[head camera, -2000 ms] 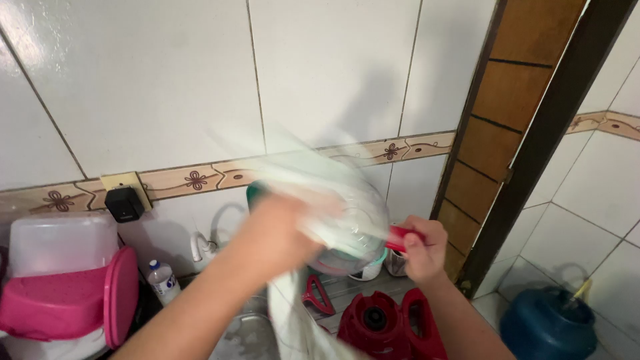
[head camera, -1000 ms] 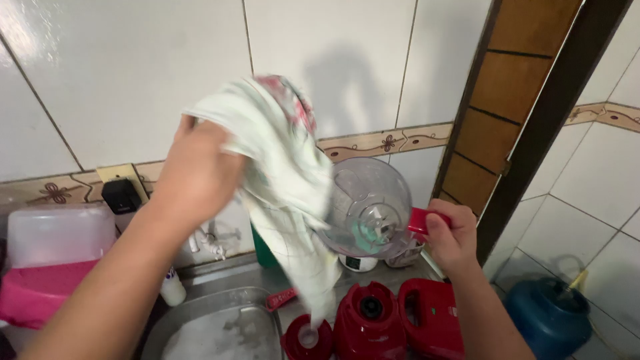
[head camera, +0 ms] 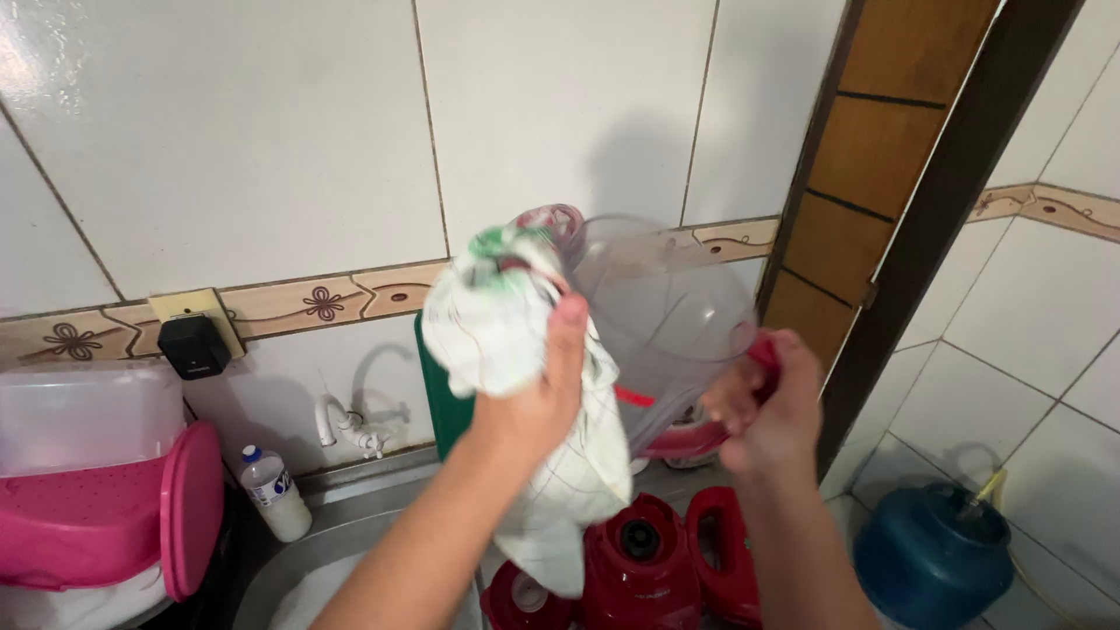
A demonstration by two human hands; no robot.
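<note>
My left hand [head camera: 534, 411] grips a white dish towel [head camera: 486, 328] with green and red print, bunched at the mouth side of a clear plastic blender jar [head camera: 665, 297]. The towel's lower end hangs below the hand. My right hand [head camera: 779, 402] holds the jar by its red handle [head camera: 763, 363], and the jar is tilted. Beneath them stands the red blender base [head camera: 643, 560], with a red part with a round clear center [head camera: 528, 599] at its left and another red part with a handle opening [head camera: 722, 551] at its right.
A metal sink [head camera: 271, 569] lies at lower left under a white faucet [head camera: 346, 429]. Beside it are a bottle [head camera: 278, 499] of whitish liquid and a pink plastic container [head camera: 83, 516]. A green board [head camera: 440, 394] leans on the wall. A blue gas cylinder [head camera: 932, 547] stands at right.
The towel, spread out and draped from my left hand a second ago, is now bunched in it by the jar. The jar has turned in my right hand.
</note>
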